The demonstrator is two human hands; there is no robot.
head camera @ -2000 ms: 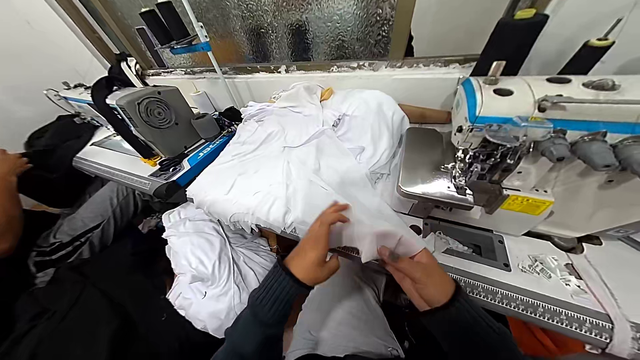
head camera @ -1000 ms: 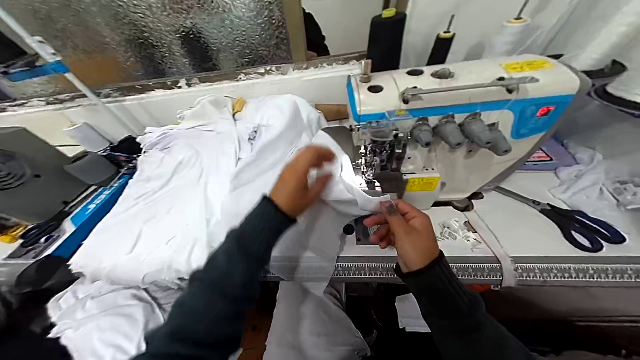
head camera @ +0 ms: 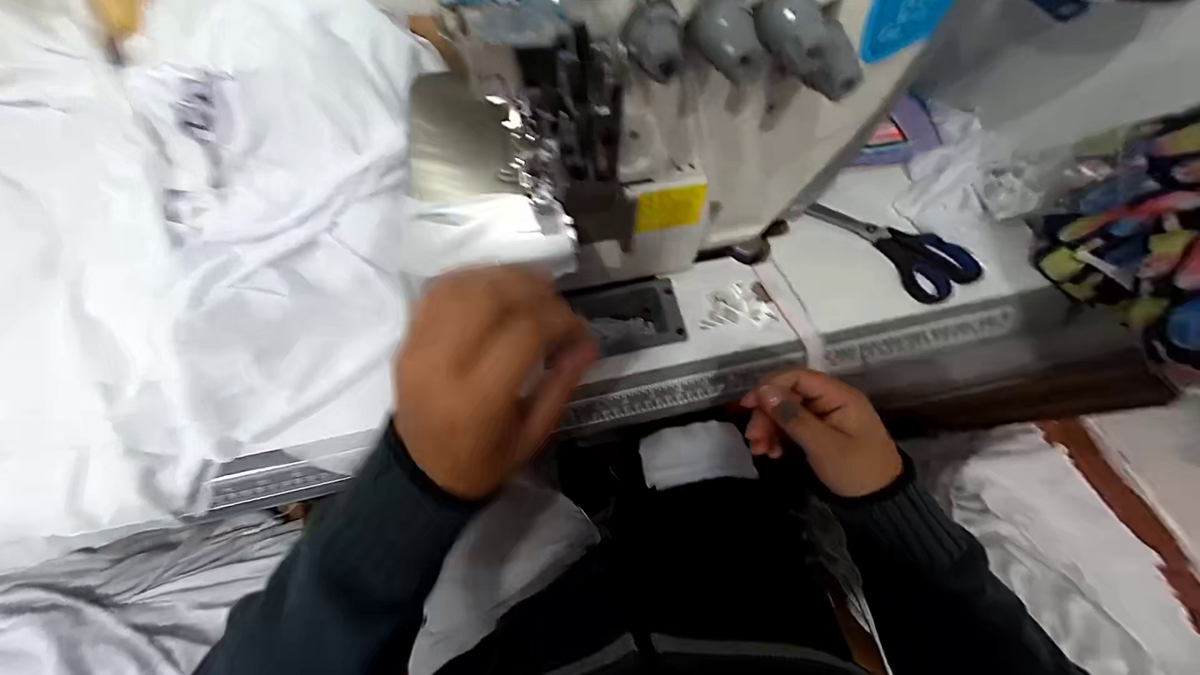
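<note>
My left hand (head camera: 487, 375), blurred, is raised over the table's front edge, in front of the needle area of the overlock sewing machine (head camera: 741, 141). Its fingers are bent, and whether it touches the white fabric (head camera: 478, 234) at the presser foot cannot be told. My right hand (head camera: 820, 427) is at the front edge, thumb and forefinger pinched together with nothing visible between them. A large heap of white garments (head camera: 281, 309) covers the table left of the machine. A small white piece (head camera: 698, 455) lies below, between my hands.
Dark-handled scissors (head camera: 923, 262) lie right of the machine. Small white pieces (head camera: 741, 305) sit near its base. A measuring tape strip (head camera: 656, 394) runs along the table edge. Multicoloured cloth (head camera: 1134, 216) is at the far right, white fabric (head camera: 1041, 534) at the lower right.
The view has swung right and down. My right hand has let go of the white fabric and moved away from the machine to the front edge.
</note>
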